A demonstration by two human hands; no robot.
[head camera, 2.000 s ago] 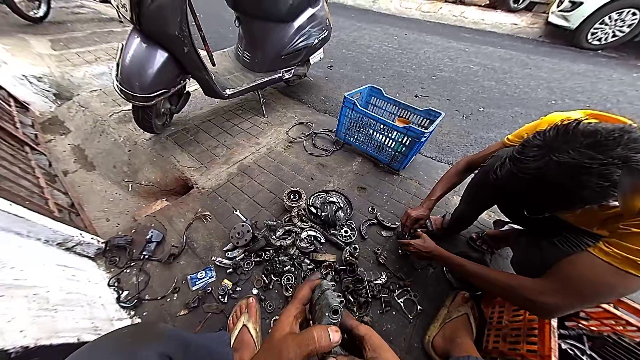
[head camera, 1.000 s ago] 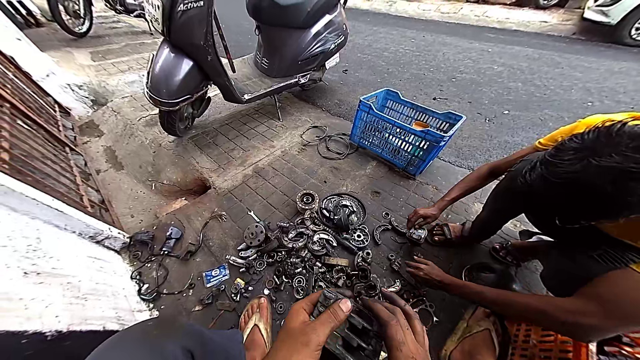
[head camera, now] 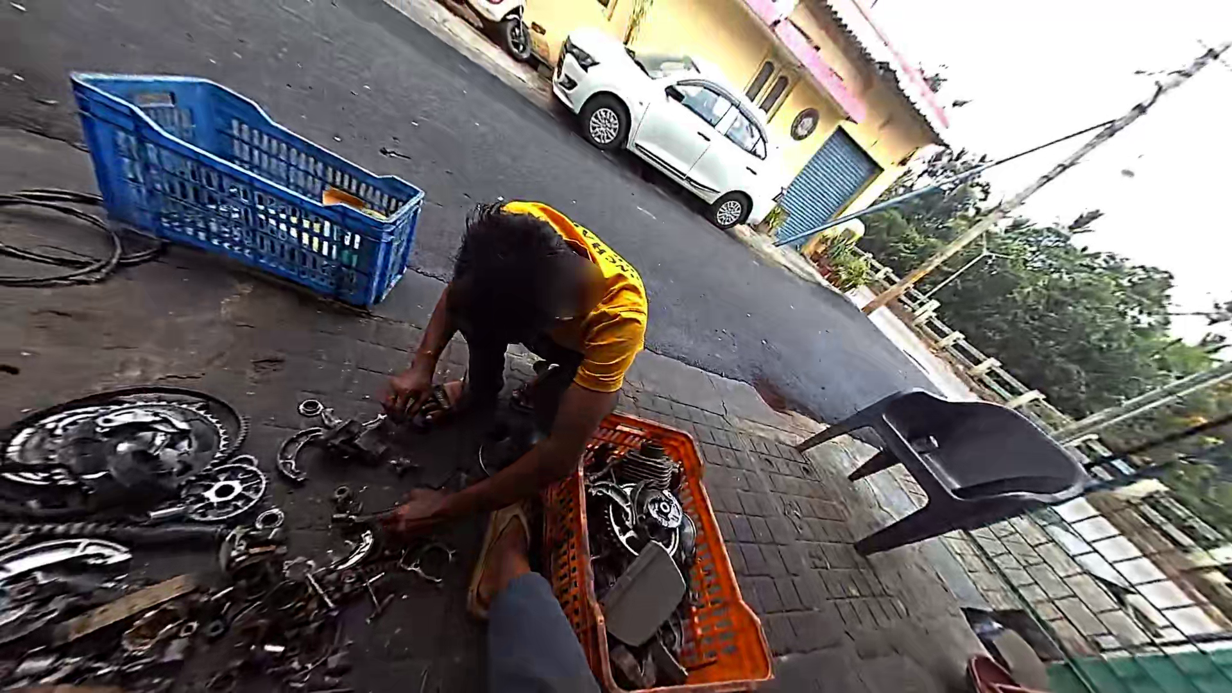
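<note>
Neither my left hand nor my right hand shows in the head view now. Greasy metal engine parts lie in a heap on the paving at the lower left, among them a large toothed ring, a round spoked metal part and a curved metal shoe. A co-worker in a yellow shirt bends over the far side of the heap, both hands down among the small parts. Close by, my own leg in grey-blue trousers reaches in from the bottom edge, beside an orange plastic crate full of engine parts.
A blue plastic crate stands behind the heap, beside a coil of black cable. To the right is a dark plastic chair. A white car is parked across the road, and a leaning pole rises at the right.
The view has swung far to the right and tilted. My hands, seen earlier around a dark metal part, are out of view. The orange crate shows more fully, and the chair has come into view.
</note>
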